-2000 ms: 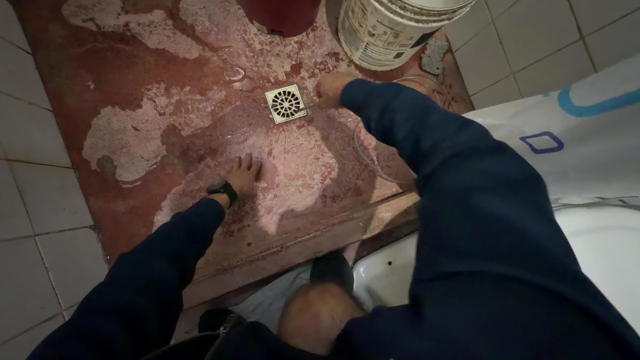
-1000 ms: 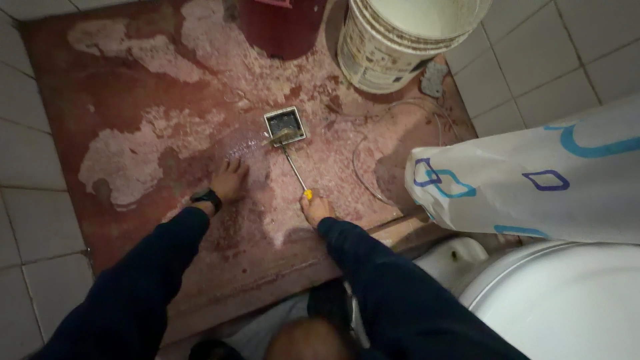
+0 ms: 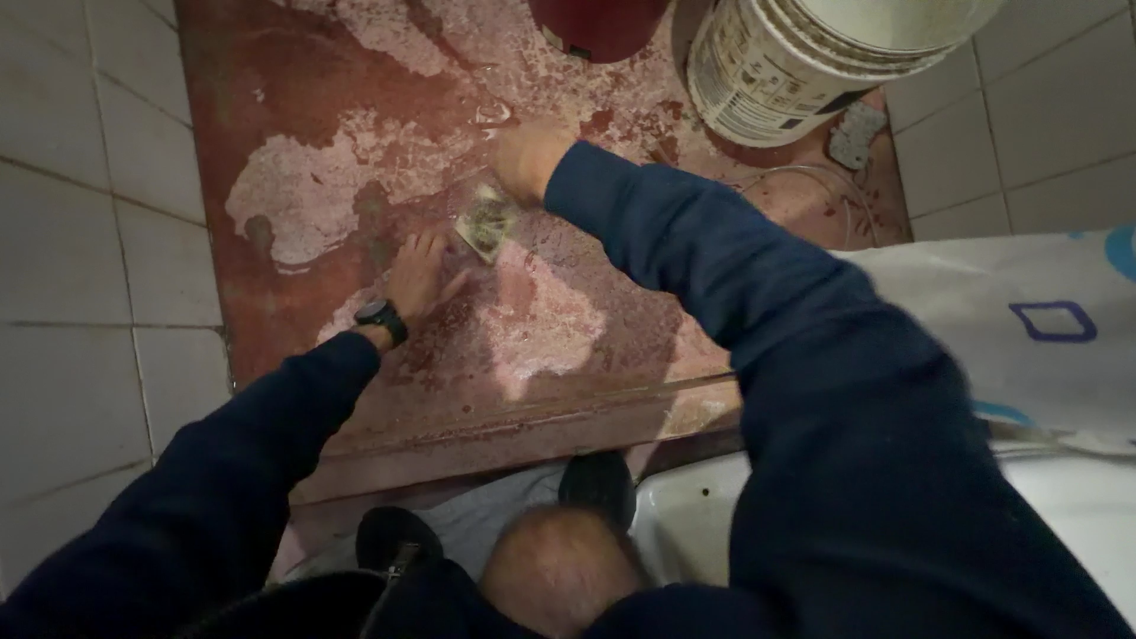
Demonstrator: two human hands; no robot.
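Note:
A square floor drain (image 3: pixel 486 222), blurred and with a greenish-yellow look, shows in the worn red floor between my hands. My left hand (image 3: pixel 417 275), with a black watch on its wrist, rests palm down on the floor to the left of the drain, fingers spread and holding nothing. My right hand (image 3: pixel 531 160) is at the drain's upper right edge, blurred by motion. Its fingers are hidden, so whether it grips anything cannot be told. Whether the grate lies in the drain is unclear.
A white plastic bucket (image 3: pixel 754 80) and a dark red bucket (image 3: pixel 599 22) stand beyond my hands. Near the white one lie a grey stone-like piece (image 3: pixel 856 135) and thin clear tubing (image 3: pixel 843 200). A patterned shower curtain (image 3: pixel 958 311) hangs at right, above white ceramic ware (image 3: pixel 692 506). A raised curb (image 3: pixel 532 408) crosses in front.
One second ago my right hand held a yellow-handled screwdriver-like tool near the curb, its tip at the uncovered drain. That hand has moved up beyond the drain; the tool is no longer visible.

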